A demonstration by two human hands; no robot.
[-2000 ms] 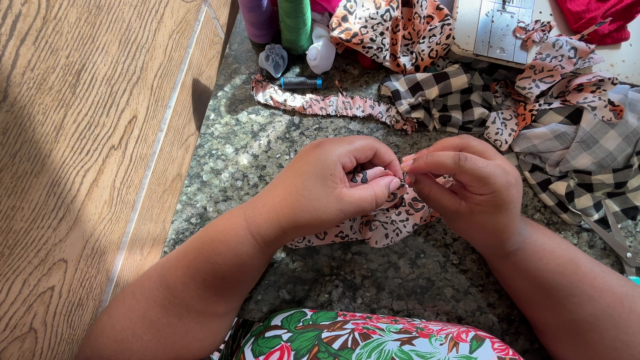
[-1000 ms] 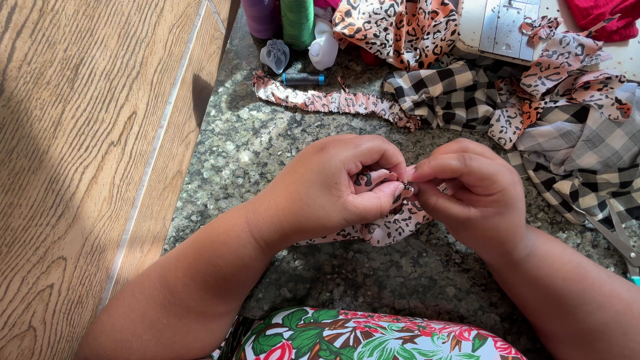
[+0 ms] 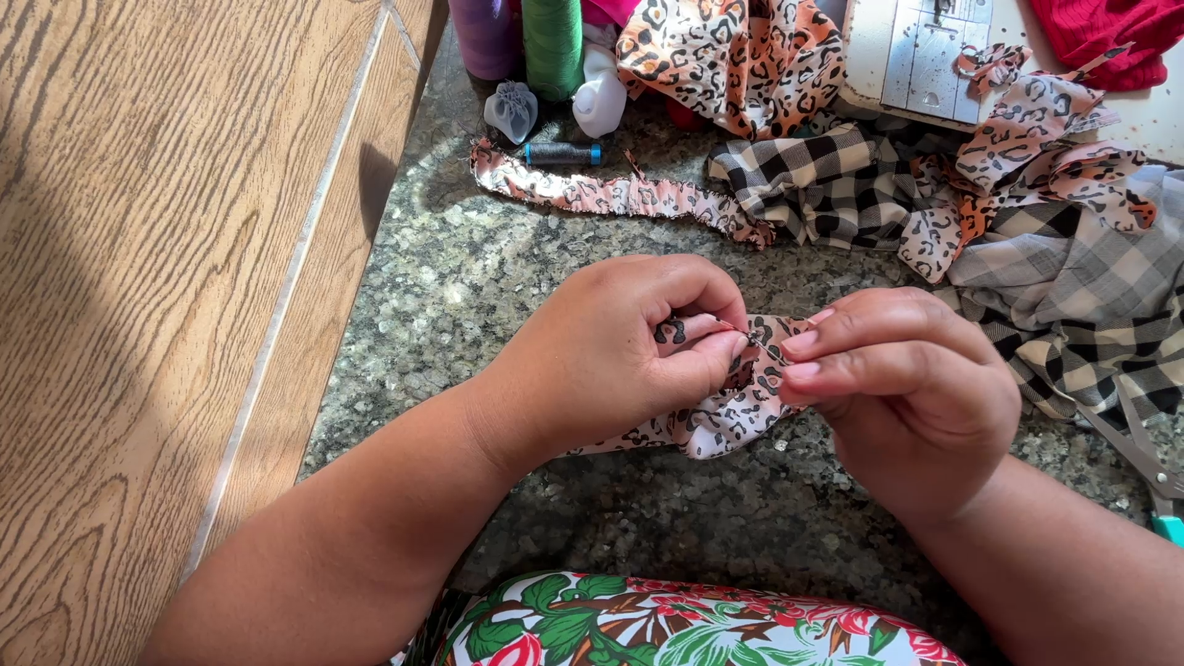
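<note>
My left hand (image 3: 638,342) pinches a piece of pink leopard-print fabric (image 3: 735,421) between thumb and forefinger, low over the granite counter. Just right of it, my right hand (image 3: 888,379) holds a thin sewing needle (image 3: 768,351) by its fingertips, its other end at the cloth beside the left thumb. Part of the fabric hangs below both hands and rests on the counter; the rest is hidden by the left hand. Farther back lies a gathered leopard-print strip (image 3: 620,196), with a small dark thread spool (image 3: 562,154) behind it.
Green (image 3: 552,46) and purple (image 3: 486,37) thread cones stand at the back left. A sewing machine's bed (image 3: 865,69) is at the back right. Black-and-white checked cloth (image 3: 832,185) and leopard scraps (image 3: 1036,111) are heaped on the right, with scissors (image 3: 1138,449) near the right edge.
My right hand has drawn slightly away from my left, and the needle between them has come into sight. My left hand keeps its pinch on the fabric.
</note>
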